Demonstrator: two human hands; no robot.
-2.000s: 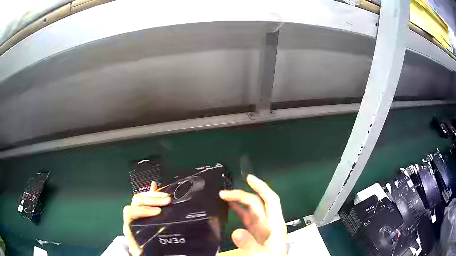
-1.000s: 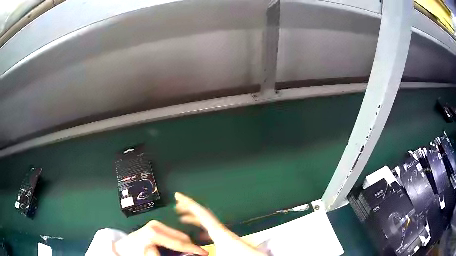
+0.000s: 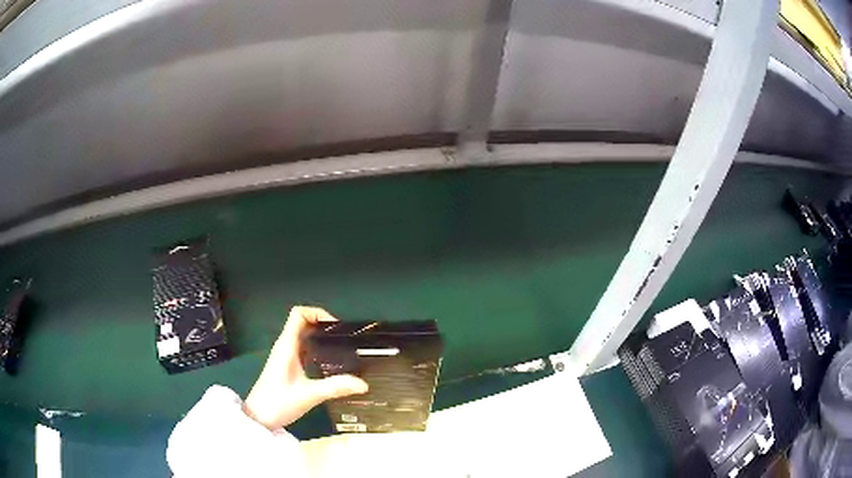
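Observation:
My left hand (image 3: 294, 373) reaches in from the lower left in a white sleeve and is closed on a black retail box (image 3: 397, 383). The thumb lies on the face toward me and the fingers are at the far left edge. The box is held near the bench's near edge, with a short pale bar and fine text lines on its face. A white sheet (image 3: 523, 434) lies below and right of it. My right hand is not in view.
Another black box (image 3: 190, 308) lies on the green belt (image 3: 523, 252) at left; one more (image 3: 11, 327) is cut by the left edge. Overlapping black cartons (image 3: 705, 392) are piled at right. A slanting post (image 3: 677, 201) stands before them. A narrow white strip (image 3: 48, 452) lies lower left.
The box held in both hands two seconds ago has turned and now only my left hand holds it. My right hand has left the picture. The boxes on the belt appear further left.

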